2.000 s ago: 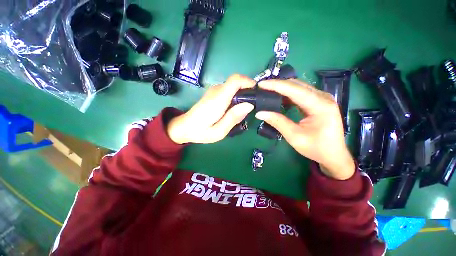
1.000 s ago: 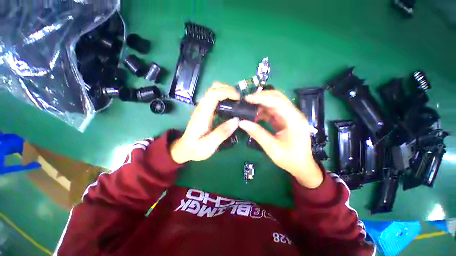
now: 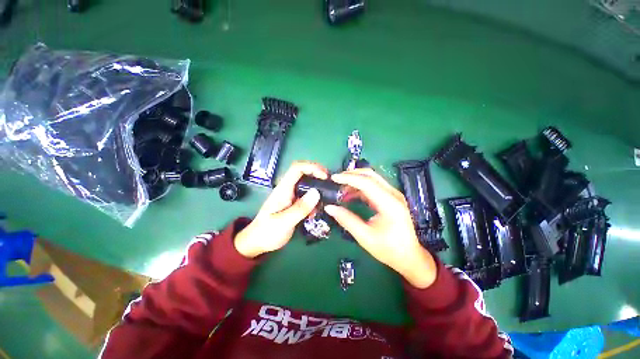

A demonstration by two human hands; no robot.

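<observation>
My left hand and my right hand hold a black cylinder crosswise between their fingertips, one at each end. A silver fitting shows just below the cylinder, beside my left fingertips; I cannot tell whether it is attached. Another silver fitting lies beyond my hands, and a third lies on the green surface near my body. A black housing with a ribbed end lies beyond my left hand. My fingers hide part of the cylinder and dark pieces under them.
A clear plastic bag of black cylinders lies at left, with loose cylinders by its mouth. Black housings are piled at right. More black units lie along the far strip. A cardboard carton stands at lower left, blue items at lower right.
The view has tilted up, so the bench appears lower and the far strip shows. Both hands still hold the cylinder. A silver fitting now shows below it near my left fingertips.
</observation>
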